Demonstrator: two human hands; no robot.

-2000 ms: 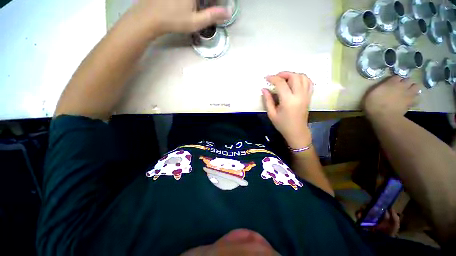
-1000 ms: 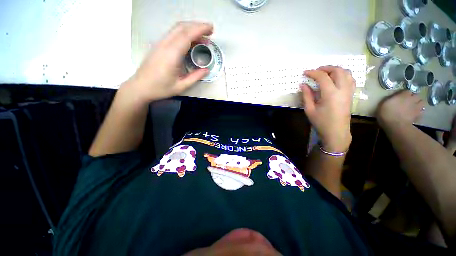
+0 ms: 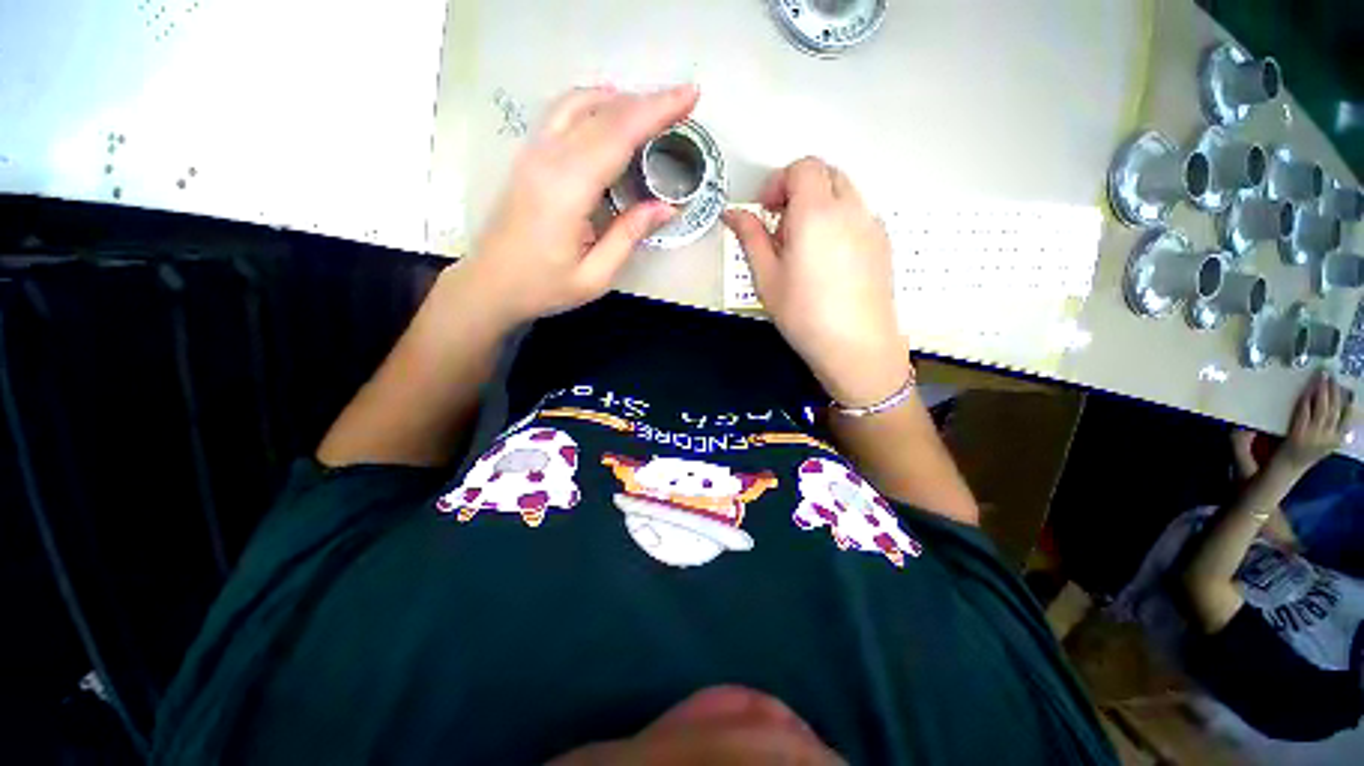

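A silver flanged tube point(image 3: 688, 225) stands upright on its wide round base on the bench. My left hand point(image 3: 576, 202) is around its left side, fingers at the far side and thumb at the near side. My right hand point(image 3: 820, 262) is at the base's right edge, thumb and index finger pinched together. A tiny pale piece, perhaps a label, shows at these fingertips. A white label sheet point(image 3: 987, 270) with rows of tiny dark marks lies at the bench edge, partly under my right hand.
Another flanged part point(image 3: 827, 21) is at the far edge of view. Several flanged tubes point(image 3: 1174, 274) stand at the right beyond the yellow tape line point(image 3: 1125, 165). A large white sheet point(image 3: 299, 120) lies at left. Another person point(image 3: 1286, 584) sits at right, one hand near the bench edge.
My right hand has moved left from the label sheet to the flange. The left hand still holds the tube. The view has shifted, and the neighbouring person's arm is now farther right.
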